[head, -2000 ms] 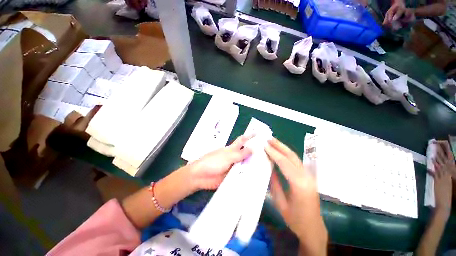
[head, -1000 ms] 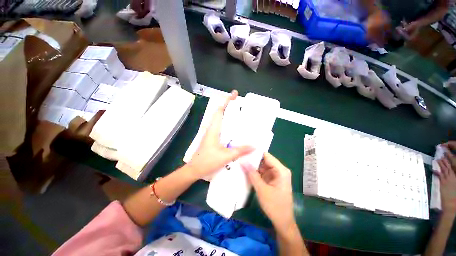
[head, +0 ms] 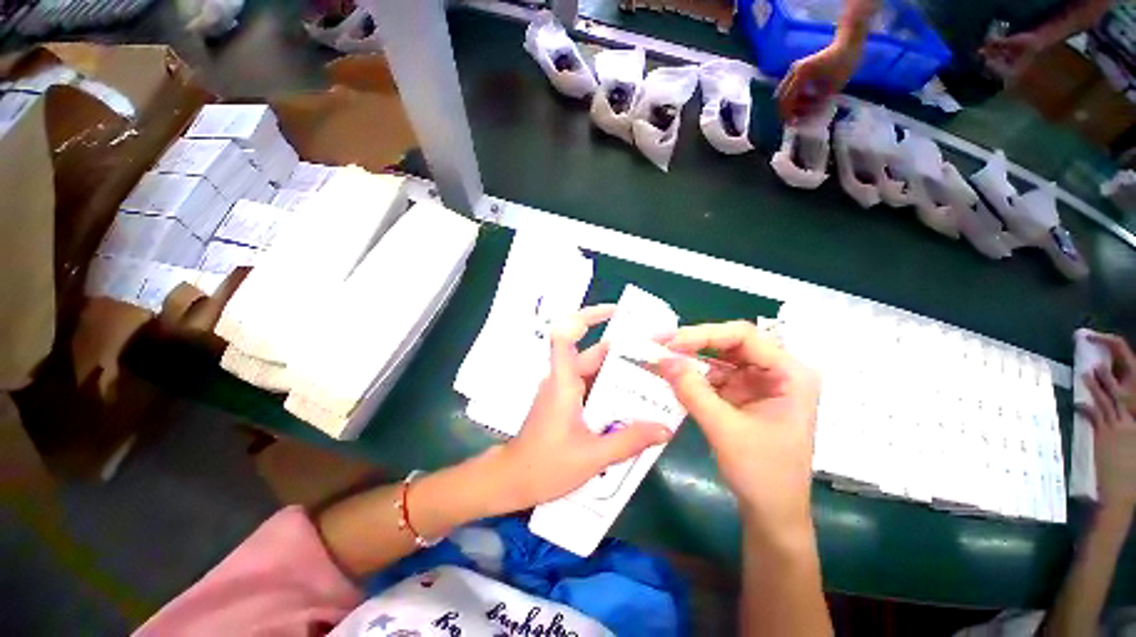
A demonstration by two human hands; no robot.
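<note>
My left hand [head: 579, 429] holds a long, narrow white folded card [head: 588, 508] from its left side, thumb across its face. A small purple mark shows by the thumb. My right hand [head: 747, 398] pinches the upper right part of the card between thumb and fingers. A small pile of white sheets [head: 521, 326] lies on the green bench behind my left hand. An overlapping row of white flat pieces [head: 941, 417] lies at right, its left edge partly behind my right hand.
Two thick cream stacks [head: 396, 305] stand at left, beside an open brown carton [head: 106, 156] of small white boxes [head: 187, 187]. A metal post [head: 430, 106] and rail [head: 648, 259] border the far lane with bagged products [head: 664, 110]. A blue bin [head: 872, 47] and other people's hands [head: 822, 77] show beyond.
The wider, spread white piece is now a narrow card, tilted to the right. My right hand has moved up and right to its upper part. Another person's hand has reached a bag; the bags have shifted right.
</note>
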